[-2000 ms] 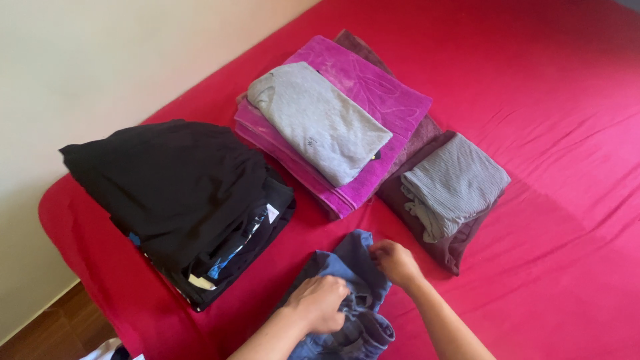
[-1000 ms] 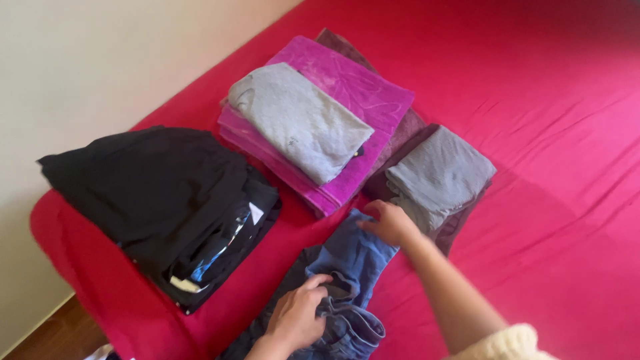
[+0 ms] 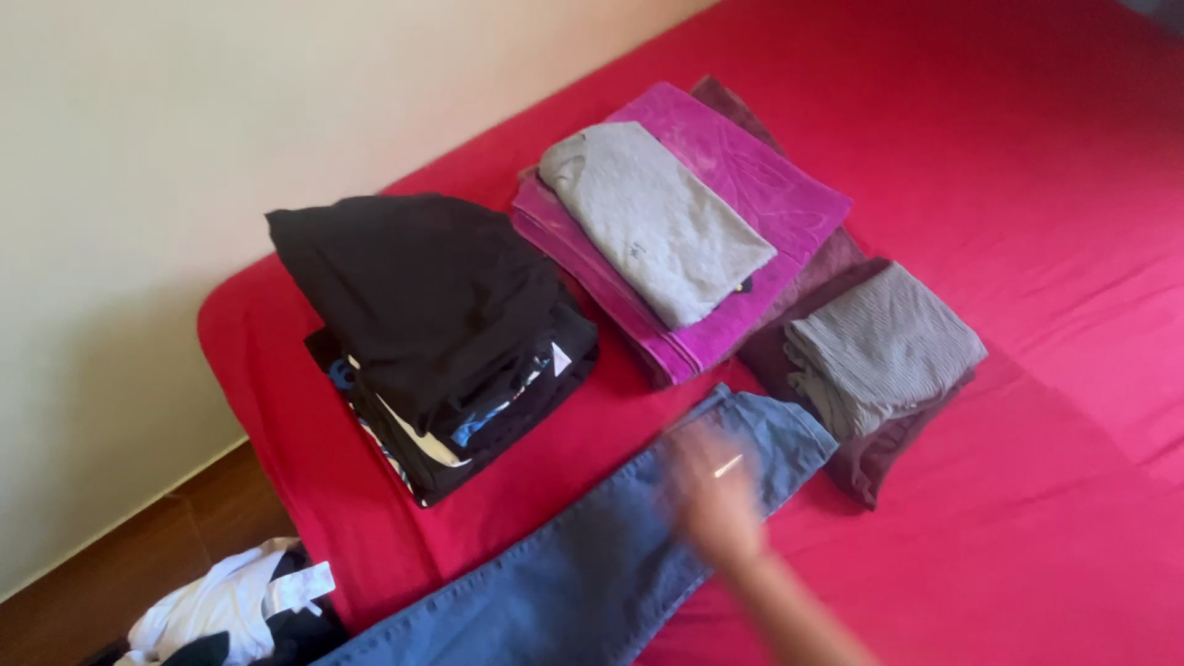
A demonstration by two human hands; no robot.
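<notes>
Blue denim jeans (image 3: 573, 564) lie stretched out flat on the red sheet, running from the bottom edge up toward the middle. My right hand (image 3: 712, 490), blurred by motion, is over their upper end; whether its fingers touch or grip the cloth cannot be told. My left hand is out of view. Left of the jeans sits a stack of folded black clothes (image 3: 416, 296). Beyond them, a folded grey garment (image 3: 657, 222) rests on a folded magenta cloth (image 3: 777, 194). A folded grey ribbed garment (image 3: 897, 342) lies on a dark one at the right.
The red sheet (image 3: 1036, 518) covers a bed whose rounded corner is at the left, beside a pale wall (image 3: 111, 231). White and black clothes (image 3: 222, 601) lie in a heap at the lower left, by the brown floor (image 3: 120, 546).
The jeans were bunched up under both hands; now they are spread out long. My left hand has gone out of view.
</notes>
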